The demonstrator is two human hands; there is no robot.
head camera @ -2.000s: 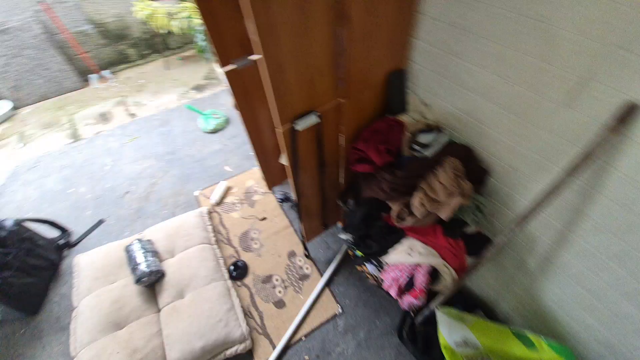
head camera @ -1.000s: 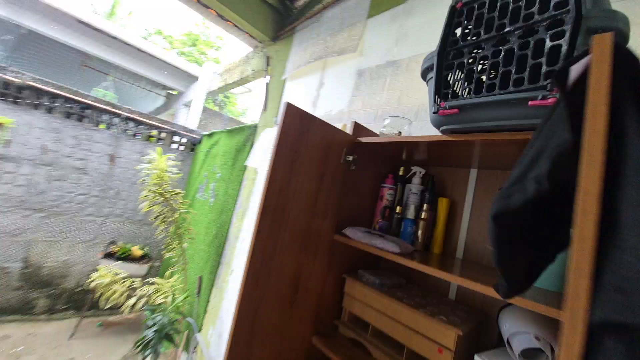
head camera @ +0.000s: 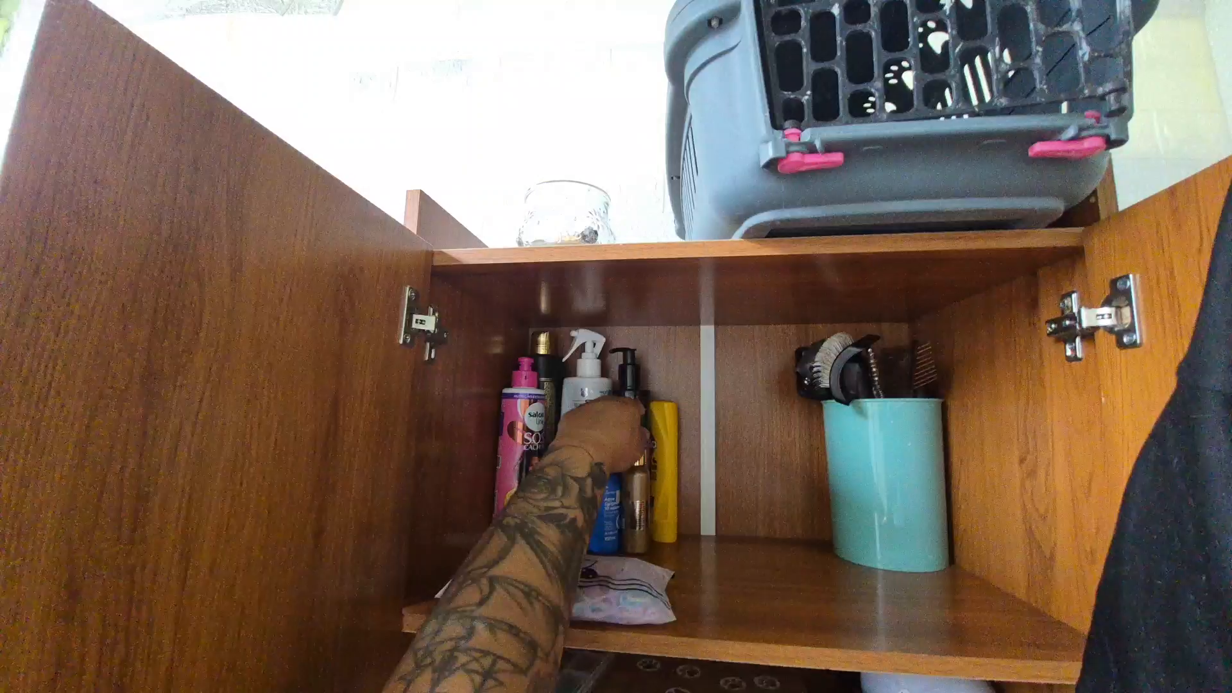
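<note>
My left hand (head camera: 604, 433), on a tattooed forearm, reaches into the wooden cabinet among bottles on the upper shelf. Its fingers are curled at the top of a gold-brown bottle (head camera: 635, 510); their tips are hidden, so a hold cannot be told. Around it stand a white spray bottle (head camera: 585, 385), a black pump bottle (head camera: 628, 371), a yellow bottle (head camera: 664, 472), a blue bottle (head camera: 606, 520), a pink bottle (head camera: 521, 423) and a dark bottle with a gold cap (head camera: 546, 371). A plastic packet (head camera: 626, 592) lies beside the forearm. My right hand is out of view.
A turquoise container (head camera: 890, 486) with hairbrushes and combs stands on the shelf's right. On top sit a grey pet carrier (head camera: 890, 178) and a clear glass jar (head camera: 565, 214). The left cabinet door (head camera: 212, 366) stands open; dark cloth (head camera: 1165, 481) hangs at right.
The view has swung from the floor up to the cabinet and come closer. My left hand, not seen in the earlier frames, is now among the bottles.
</note>
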